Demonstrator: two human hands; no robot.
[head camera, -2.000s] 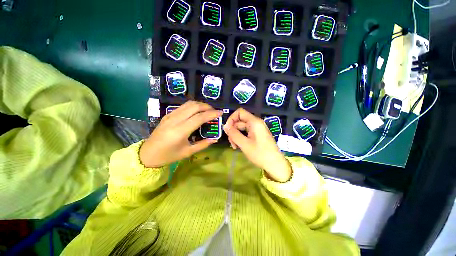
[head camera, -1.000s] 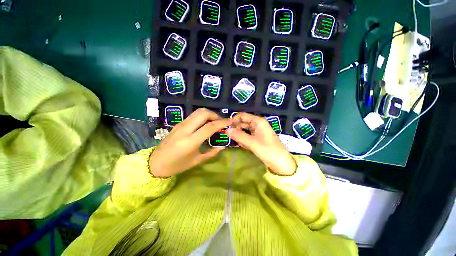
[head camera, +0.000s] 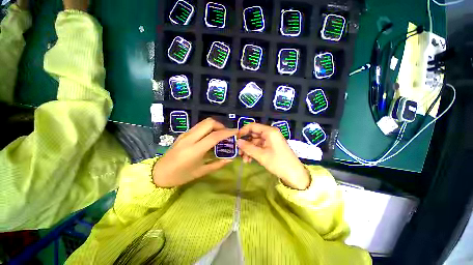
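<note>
A smartwatch body with a pale rim and a dark purplish screen is held at the near edge of the black foam tray. My left hand grips it by its top and bottom edges. My right hand touches its right edge with thumb and fingertips pinched together; whether these fingers bear part of its weight I cannot tell. Several other watches lie one per pocket, most with green text lines, such as the tilted whitish one. Part of the front row is hidden behind my hands.
White labels sit on the tray rim. At right are a power strip, white cables, black cables and a small device. A coworker's yellow-green sleeves reach over the green mat at left. A white panel is below the bench edge.
The held watch has come slightly nearer my body, and its screen has gone from green and red text to purplish. The coworker's arms at left have moved forward over the mat.
</note>
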